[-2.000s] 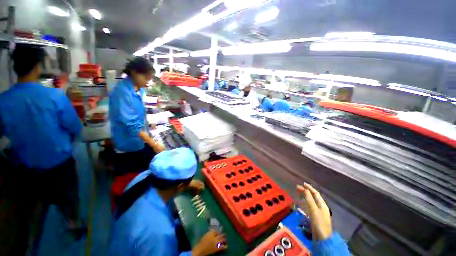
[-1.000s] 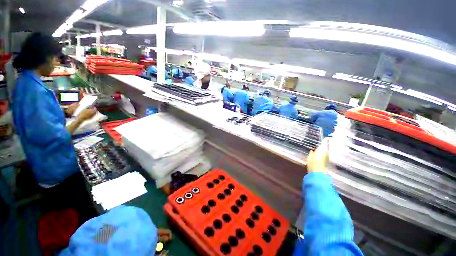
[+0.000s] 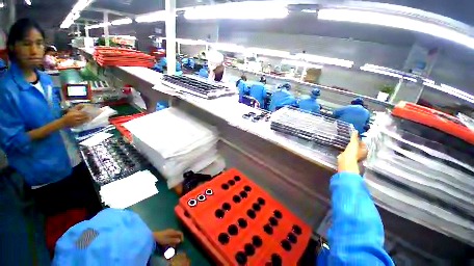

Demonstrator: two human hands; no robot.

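My left hand (image 3: pixel 353 153) is raised at the right of centre, in a blue sleeve. Its fingers are at the near right end of a stack of clear blister trays (image 3: pixel 309 124) on the long white shelf (image 3: pixel 236 118). I cannot tell whether the fingers grip the trays or only overlap them in view. Red-orange foam trays (image 3: pixel 202 214) are stacked on the bench below, with rows of dark round parts and a few pale-centred rings at the far left corner. My right hand is not in view.
A seated person's blue cap (image 3: pixel 106 239) and hands are at the lower left. Another person in blue (image 3: pixel 31 119) stands behind. White sheets (image 3: pixel 171 136) are piled beside the foam trays. Layered trays (image 3: pixel 410 176) stand to the right of my hand. A post (image 3: pixel 170 41) rises beyond the shelf.
Since the earliest frame my view has swung left and my left hand has reached up to the shelf. Since the second, it has shifted slightly right in view and the standing person has turned.
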